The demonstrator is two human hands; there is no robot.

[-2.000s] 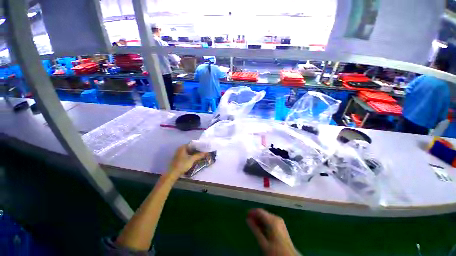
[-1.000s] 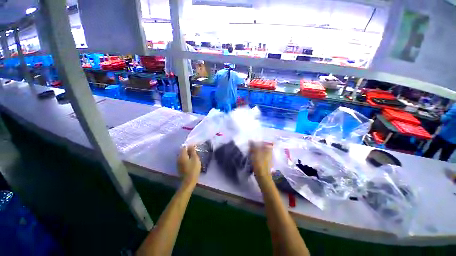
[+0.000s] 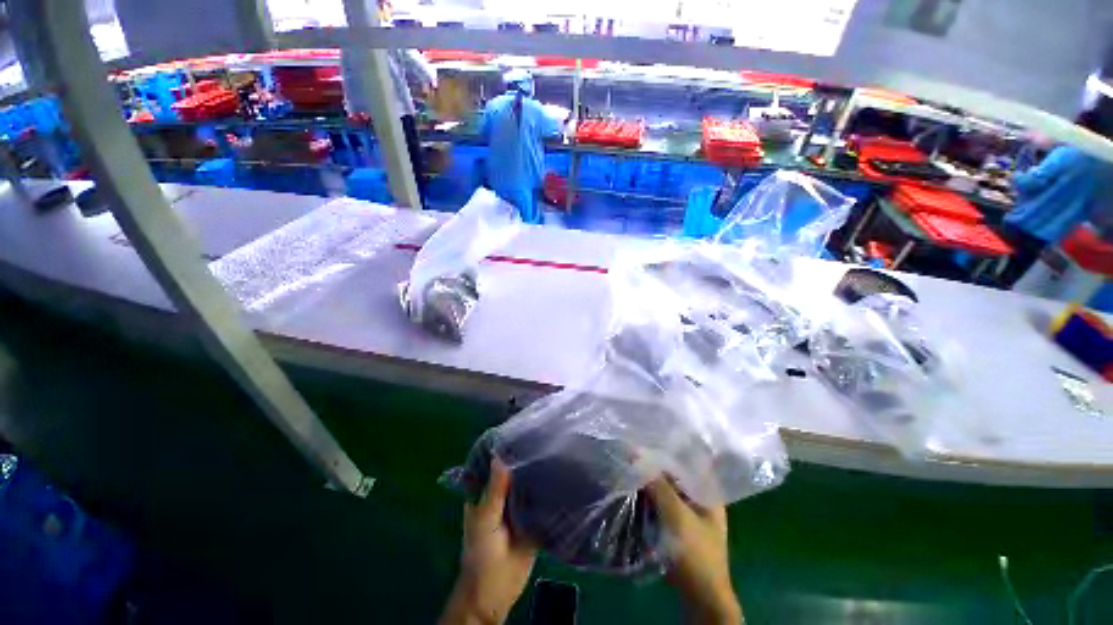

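My left hand (image 3: 491, 556) and my right hand (image 3: 693, 537) hold a large clear plastic bag (image 3: 586, 482) with dark contents, in front of the bench's near edge. Its loose top lies toward the bench. A smaller clear bag (image 3: 446, 299) with dark contents stands on the white workbench (image 3: 537, 324), left of centre. More crumpled clear bags (image 3: 873, 354) with dark parts lie on the right. Another clear bag (image 3: 787, 217) stands up behind them. The single parts in the held bag cannot be told apart.
A white slanted post (image 3: 183, 269) stands at the left. Red tape (image 3: 543, 261) and a white bubbly sheet (image 3: 305, 256) lie on the bench. A round black dish (image 3: 876, 287) sits at the far edge. A red, blue and yellow bin (image 3: 1089, 336) is at right. People work beyond.
The large dark-filled bag is now held in front of the bench by both hands. The small bag my left hand held stands released farther back. The black round dish at left no longer shows.
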